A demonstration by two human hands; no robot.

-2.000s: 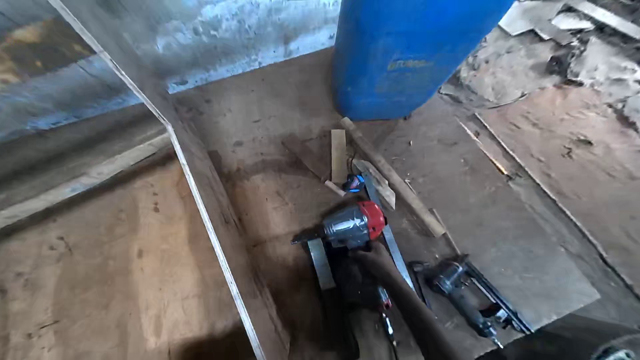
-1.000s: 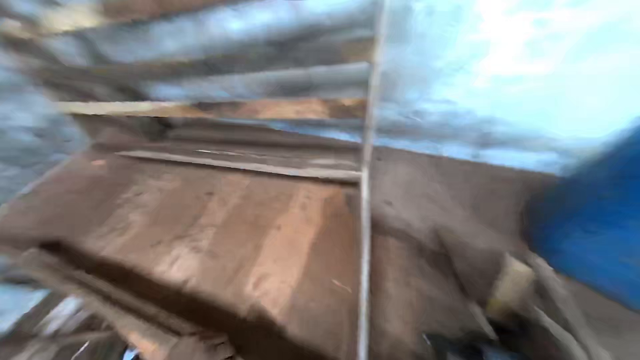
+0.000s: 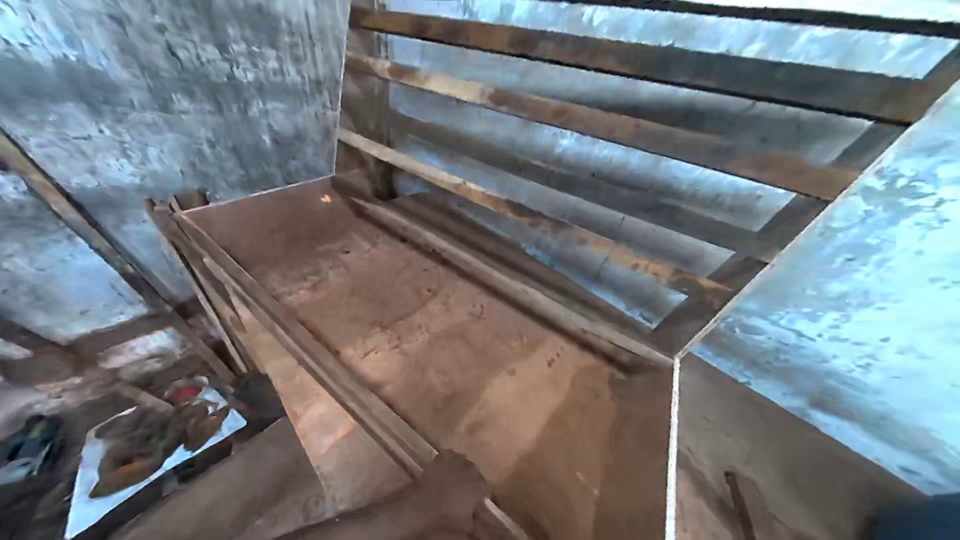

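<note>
At the bottom centre, my left hand [image 3: 454, 480] is closed over the front wooden rail [image 3: 322, 360] of a large frame, its forearm coming in from the lower left. The hand is dark and its fingers are not distinct. A short end of the rail shows just past it. Behind the hand lies the frame's brown plywood panel [image 3: 420, 315], with a second wooden strip [image 3: 510, 277] along its far side. An upright panel with a pale edge [image 3: 673, 442] stands to the right of the hand. My right hand is out of view.
Wooden slats [image 3: 600, 127] cross the frame's back, before a blue-grey wall [image 3: 885, 315]. At lower left, a white sheet [image 3: 86, 480] bears brown scraps. A narrow wooden piece [image 3: 739, 502] and a dark blue object [image 3: 915, 517] are at lower right.
The view has swung far left to the slatted frame. The red and grey power tool, gripped by a hand two seconds ago, is out of view. My left hand now shows on the rail.
</note>
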